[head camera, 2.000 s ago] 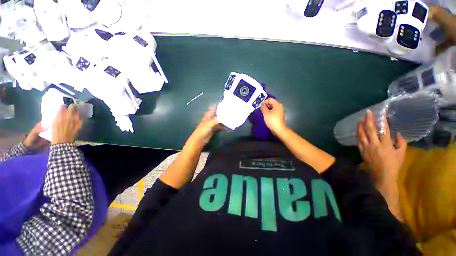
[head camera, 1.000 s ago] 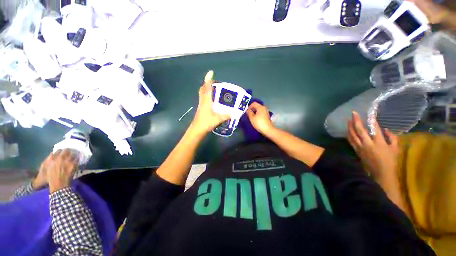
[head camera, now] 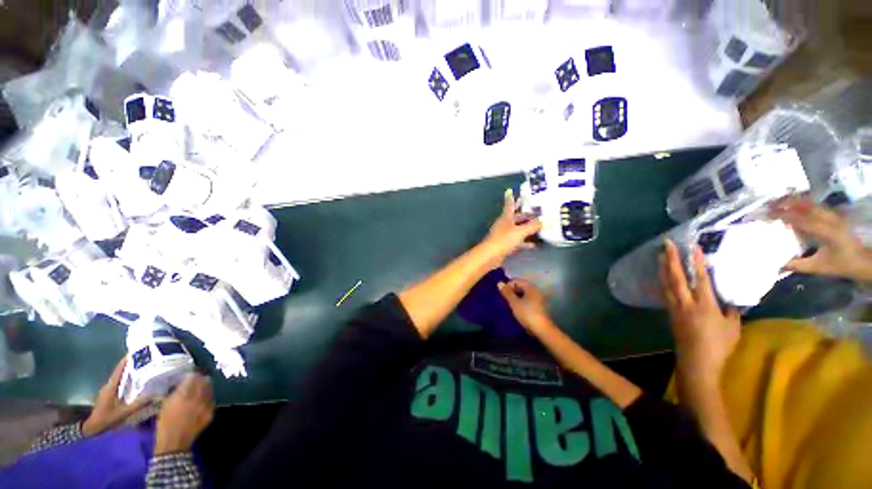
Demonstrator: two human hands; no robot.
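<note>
A white security camera (head camera: 566,202) with black windows stands at the far edge of the dark green mat, near the white strip. My left hand (head camera: 509,232) holds it at its left side, arm stretched forward; a pale yellow spot shows at a fingertip. My right hand (head camera: 525,302) is nearer to me, its fingers closed on the edge of a dark purple cloth (head camera: 488,304) that lies crumpled on the mat. The underside of the camera is hidden.
White cameras (head camera: 153,215) are piled at the left. More cameras stand on the white strip (head camera: 382,143). A thin stick (head camera: 349,292) lies on the mat (head camera: 325,239). The left neighbour holds a camera (head camera: 155,361). At right, hands put a camera (head camera: 751,260) into a bubble bag (head camera: 643,274).
My left hand has carried the camera forward and right, from in front of me to the far mat edge. My right hand stays with the cloth. The view has shifted.
</note>
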